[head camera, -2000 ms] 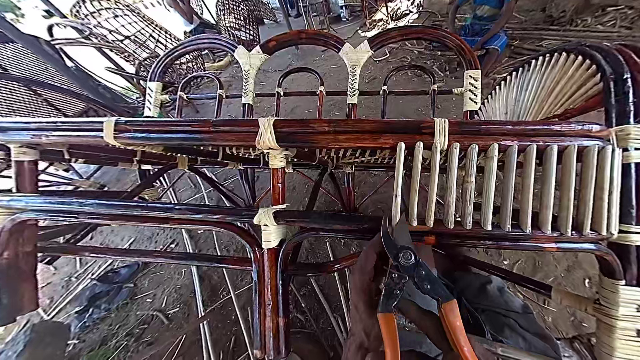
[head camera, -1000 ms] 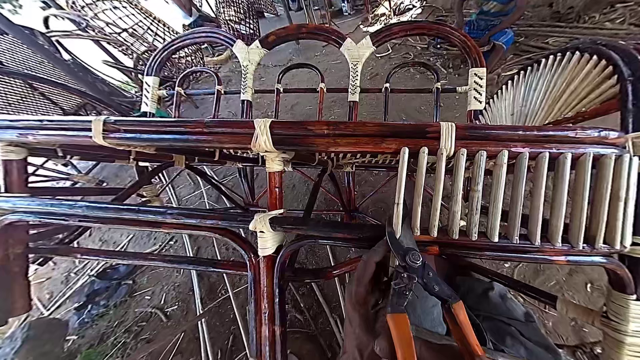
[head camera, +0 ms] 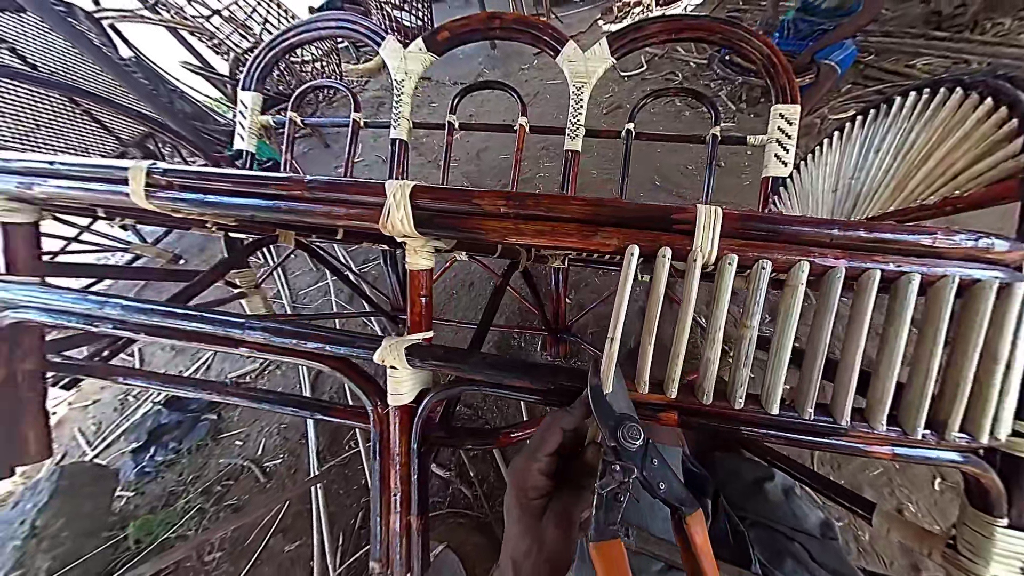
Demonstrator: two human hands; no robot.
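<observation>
Pruning shears with orange handles have their blades at the lower end of the leftmost pale slat. My left hand is just left of the shears, its fingertips close to the blades and that slat's lower end; the shears partly hide its grip. My right hand is not in view, and the shears' handles run off the bottom edge. Several more pale slats stand in a row to the right, against two dark, glossy cane rails of a furniture frame. Pale cane binding wraps the joint left of my left hand.
A triple-arched cane back rises behind the rails. A fan of pale slats is at the right, and woven cane pieces are at the upper left. Another person is at the upper right. Sticks litter the earth floor.
The shears' orange handles have drawn closer together. The blades remain at the lower end of the leftmost slat, with my left hand beside them.
</observation>
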